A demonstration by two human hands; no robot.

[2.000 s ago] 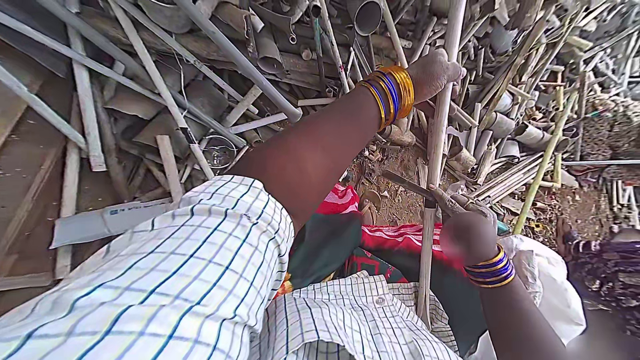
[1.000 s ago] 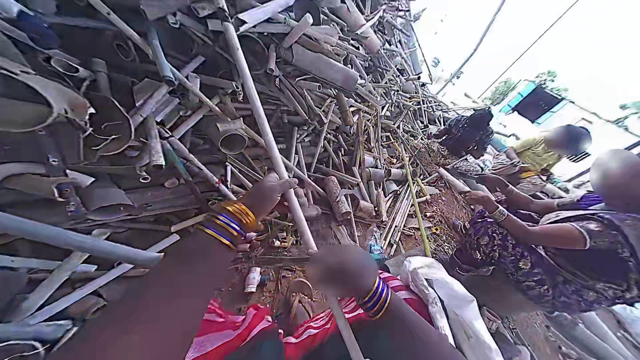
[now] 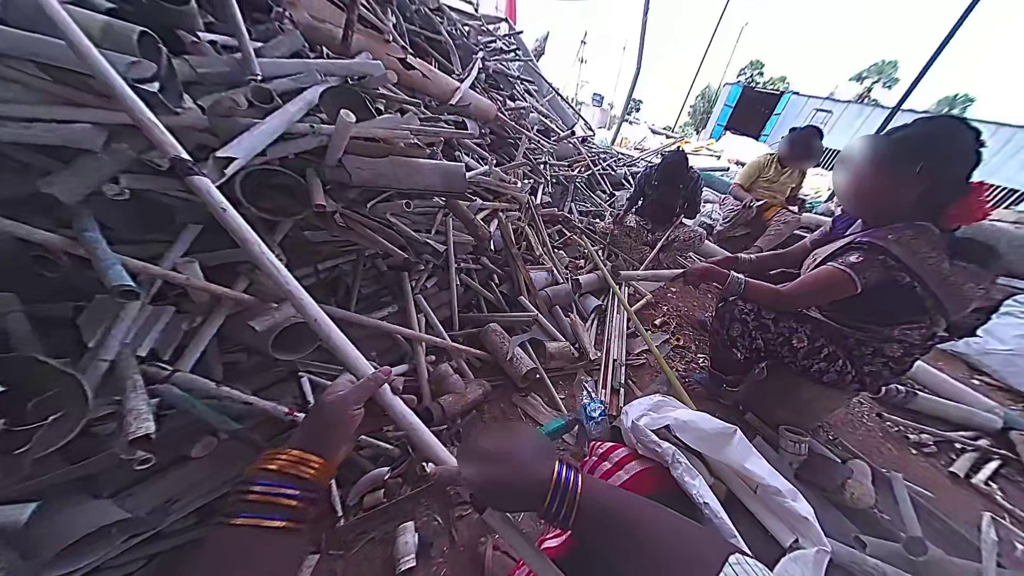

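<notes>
A long pale pipe slants from the upper left down to the bottom centre. My left hand, with orange and blue bangles, lies against it, thumb on top and fingers beneath. My right hand, blurred and wearing blue and gold bangles, is at the pipe's lower part; its fingers are hard to make out, and whether it also holds a tool cannot be seen. Below it a grey length runs to the bottom edge. Red and white striped cloth shows beside my right wrist.
A high heap of scrap pipes fills the left and middle. A white sack and a plastic bottle lie right of my hands. A co-worker sits at the right holding a pipe; two people sit farther back.
The view has swung up and right, bringing the co-workers into sight. The long pipe now leans further to the left, with my left hand lower in view.
</notes>
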